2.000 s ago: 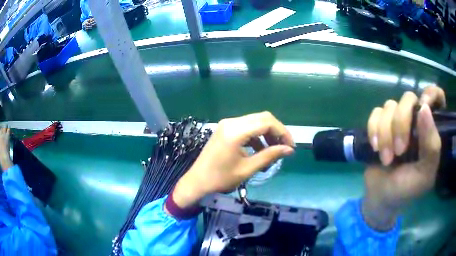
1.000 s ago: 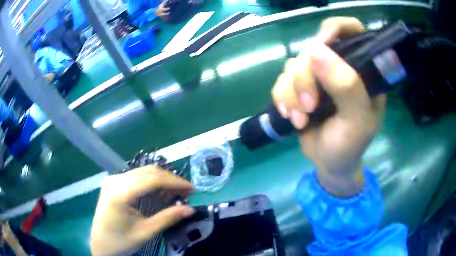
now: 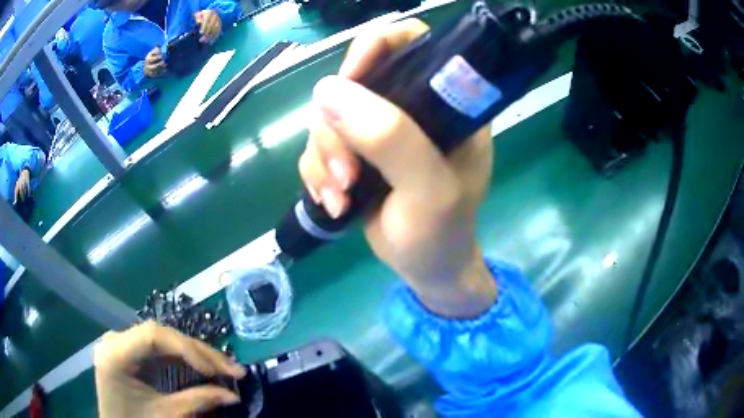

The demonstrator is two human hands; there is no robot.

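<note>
My right hand is closed around the black electric screwdriver, above the bench. Its nose points down and left; no bit can be made out. My left hand is at the lower left, thumb and forefinger close together at the corner of the black plastic housing. Whether it pinches a small part there cannot be told. The housing is cut off by the bottom edge. The clear screw bag, with dark contents, lies just behind the housing. The cable bundle is partly hidden behind my left hand.
A grey metal post slants at the left. Across the green line are a blue bin, pale and dark strips, and people in blue smocks. Black housings stand at the upper right. A dark cord hangs along the right.
The view has swung to the right. My right hand has raised the screwdriver from level to tilted nose-down. My left hand has gone from beside the driver's tip down to the housing's corner.
</note>
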